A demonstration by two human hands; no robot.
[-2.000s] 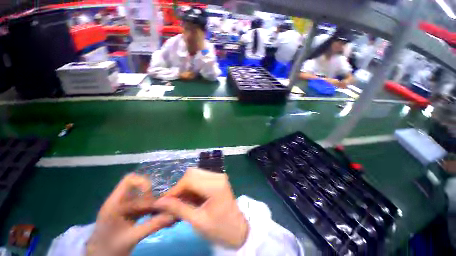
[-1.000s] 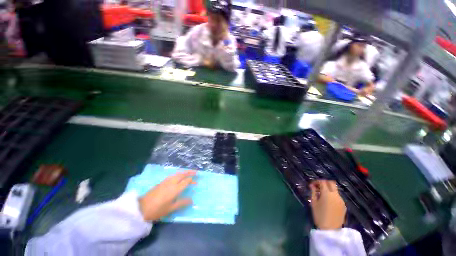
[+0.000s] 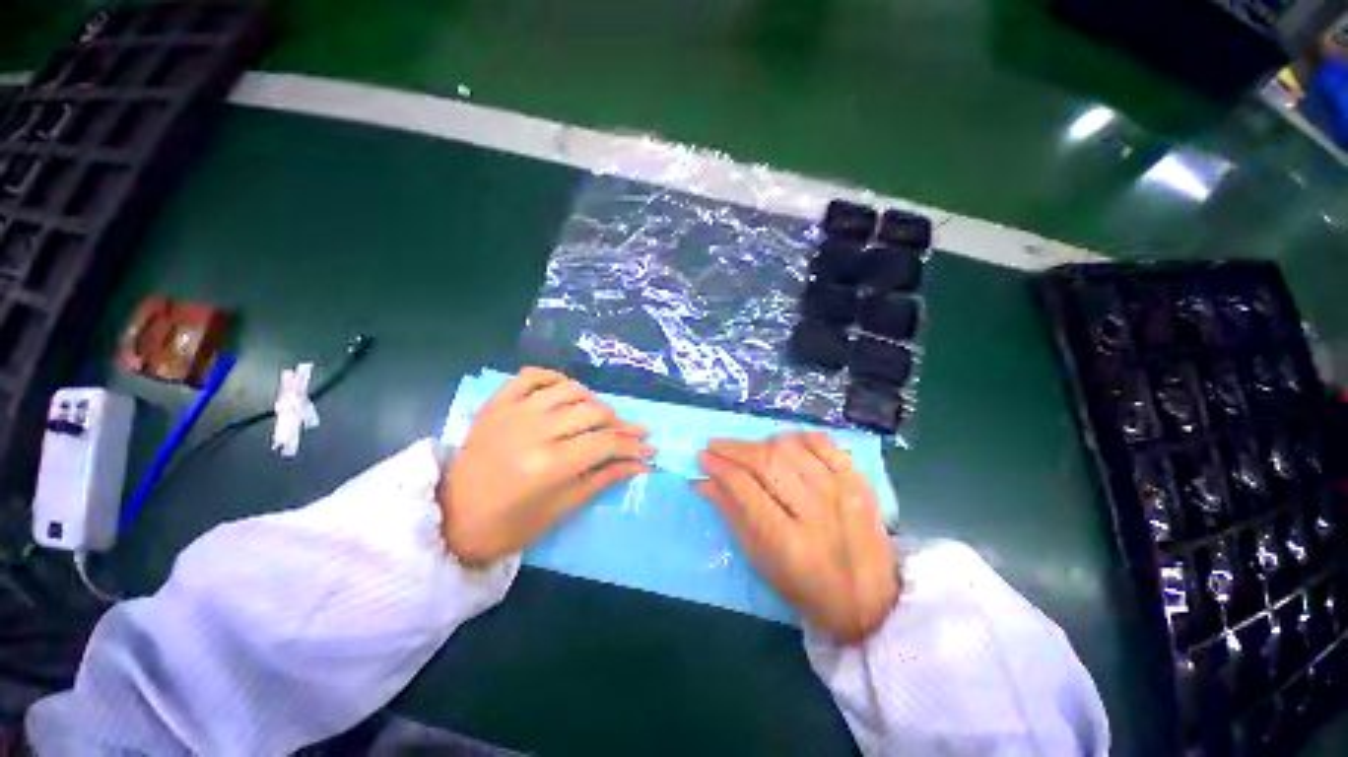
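The light-blue sheet (image 3: 636, 555) lies flat on the green bench nearest me. My left hand (image 3: 540, 462) rests on its left part, palm down, fingers pointing right. My right hand (image 3: 806, 525) rests on its right part, fingertips near the sheet's middle. The two hands are a small gap apart. A tiny thing between the fingertips cannot be made out. Beyond the sheet lies crinkled clear plastic (image 3: 651, 289), with matte black units (image 3: 883, 314) in two columns on its right edge.
A shiny black tray (image 3: 1212, 429) with filled pockets is at right, a duller black tray (image 3: 111, 178) at upper left. At left lie a white box (image 3: 83, 469) with a cable, a blue stick (image 3: 181, 441), a brown piece (image 3: 176, 340) and a dark cable with a white tag (image 3: 294, 408).
My right hand has moved from the right tray onto the blue sheet. My left hand remains on the sheet. The view has tilted down, and the people across the bench are out of the picture.
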